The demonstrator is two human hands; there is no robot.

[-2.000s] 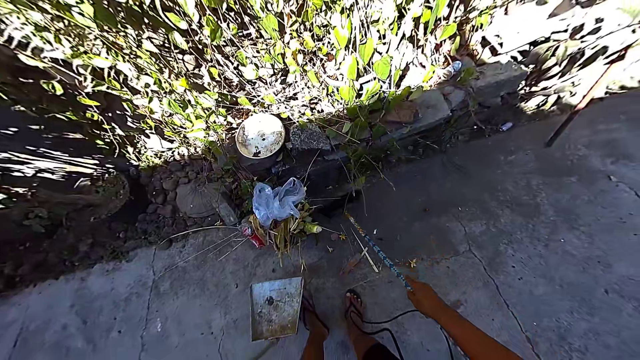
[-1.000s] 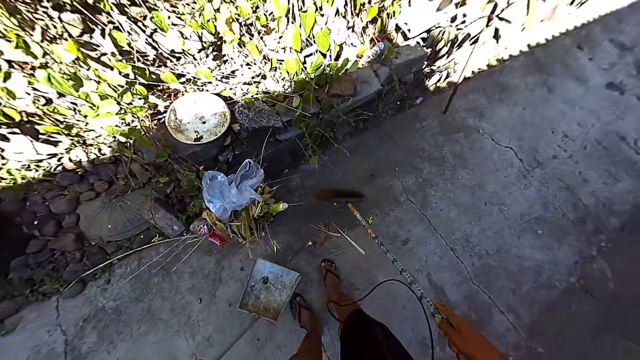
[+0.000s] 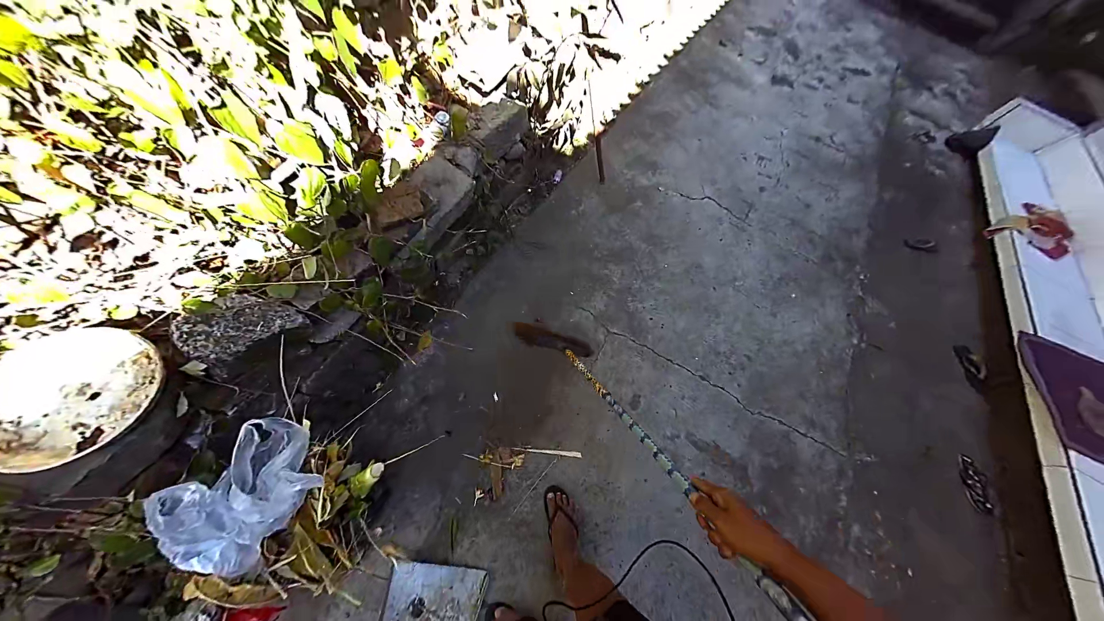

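My right hand point(image 3: 729, 522) is closed around the patterned handle of a long broom point(image 3: 634, 427). The broom's brown, blurred head point(image 3: 550, 338) rests on or just above the concrete, up and to the left of the hand. Left of my sandalled foot, some straw and leaf bits point(image 3: 504, 461) lie on the ground. A metal dustpan or flat tray point(image 3: 435, 592) is at the bottom edge, partly cut off. A clear plastic bag point(image 3: 233, 500) sits on a heap of dry leaves point(image 3: 310, 548) at the lower left. My left hand is out of view.
A round, stained lid or basin point(image 3: 73, 397) stands at the left, beside stone blocks point(image 3: 448, 185) edging the leafy plants. A thin black cord point(image 3: 638, 561) loops near my feet. Sandals point(image 3: 975, 483) lie along a white tiled step point(image 3: 1048, 276) bearing a purple mat point(image 3: 1069, 388) at the right.
The view has swung to the right, bringing in the tiled step and sandals. The broom head has moved away from the leaf heap and bag, further up the concrete. My right hand still holds the handle.
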